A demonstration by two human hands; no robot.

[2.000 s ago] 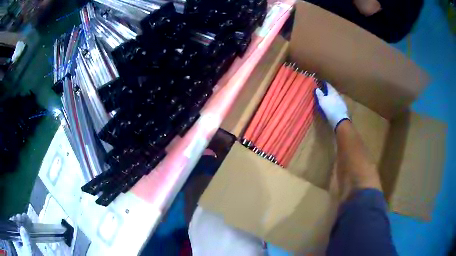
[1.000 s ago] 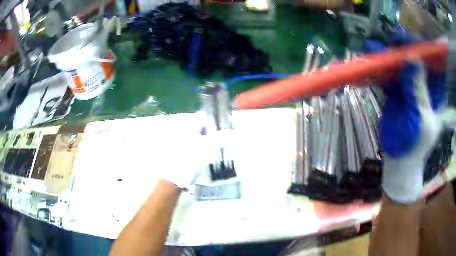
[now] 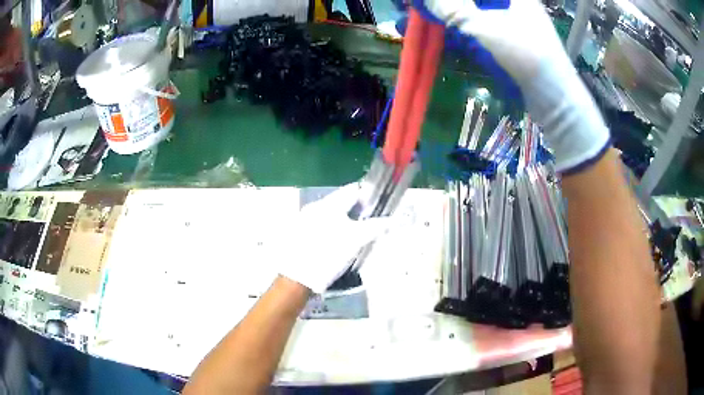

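My left hand (image 3: 332, 239), in a white glove, is closed around silver metal tubes (image 3: 382, 189) that stand tilted to the right above a flat grey plate (image 3: 340, 305). A black fitting (image 3: 345, 281) shows at their lower end. My right hand (image 3: 494, 31), in a white and blue glove, holds the top of the red rods (image 3: 413, 92). At least two rods show side by side. Their lower ends meet the tops of the silver tubes; whether they are inside the tubes I cannot tell. The right fingertips are partly cut off by the top edge.
A fanned row of silver tubes (image 3: 506, 231) with black ends lies at the right. A black heap (image 3: 293, 77) lies at the back of the green bench. A white bucket (image 3: 131, 100) stands back left. A whitish printed sheet (image 3: 193, 270) covers the front. Red rods (image 3: 567, 381) show at the bottom right.
The head view has turned from the carton to the bench. The red rods have gone from a sideways slant to nearly upright at the tube tops. My left hand now visibly grips the tubes.
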